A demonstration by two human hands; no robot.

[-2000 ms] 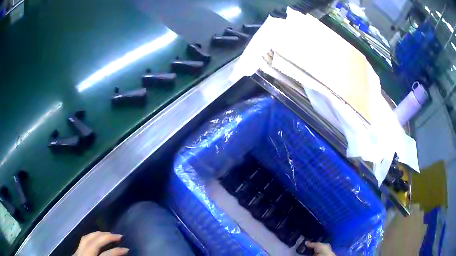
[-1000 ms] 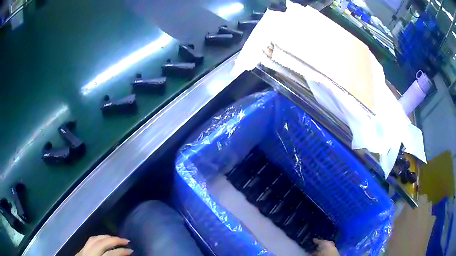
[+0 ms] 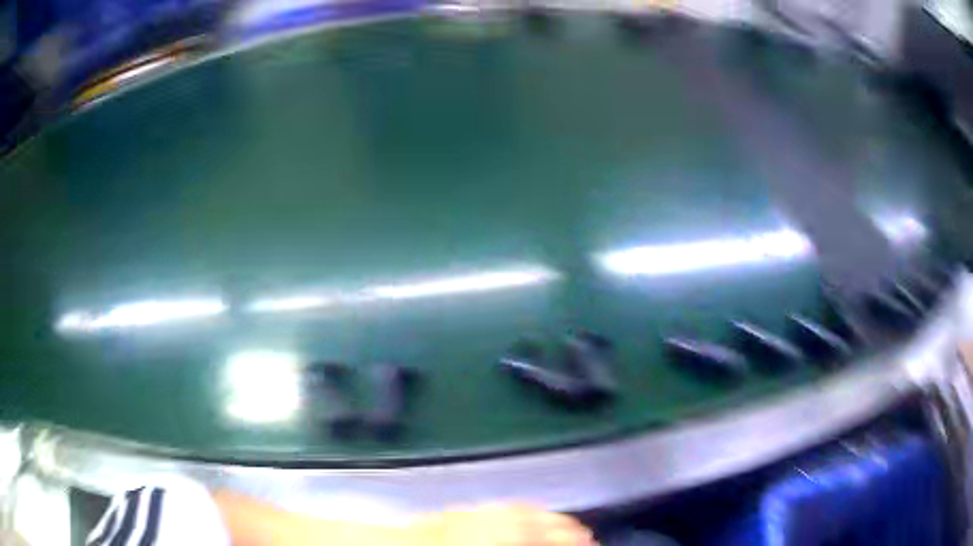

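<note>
The view is blurred. Black plastic parts lie on the green conveyor belt (image 3: 427, 160) along its near edge. Two stand close together left of centre (image 3: 368, 400), a touching pair lies near the middle (image 3: 565, 371), and several more run in a row to the right (image 3: 704, 355). My left hand (image 3: 512, 525) is at the bottom edge, in front of the silver rail, partly cut off; its fingers and any hold are unclear. My right hand is out of the picture.
The silver side rail (image 3: 662, 461) curves along the belt's near side. The blue lined crate (image 3: 854, 496) is cut off at the lower right. A bright white square patch (image 3: 261, 386) shows on the belt. A striped white sleeve (image 3: 139, 517) is at the lower left.
The view has swung left and up onto the belt. The crate has shifted to the lower right corner, and my right hand has left the picture. My left forearm now stretches along the bottom edge.
</note>
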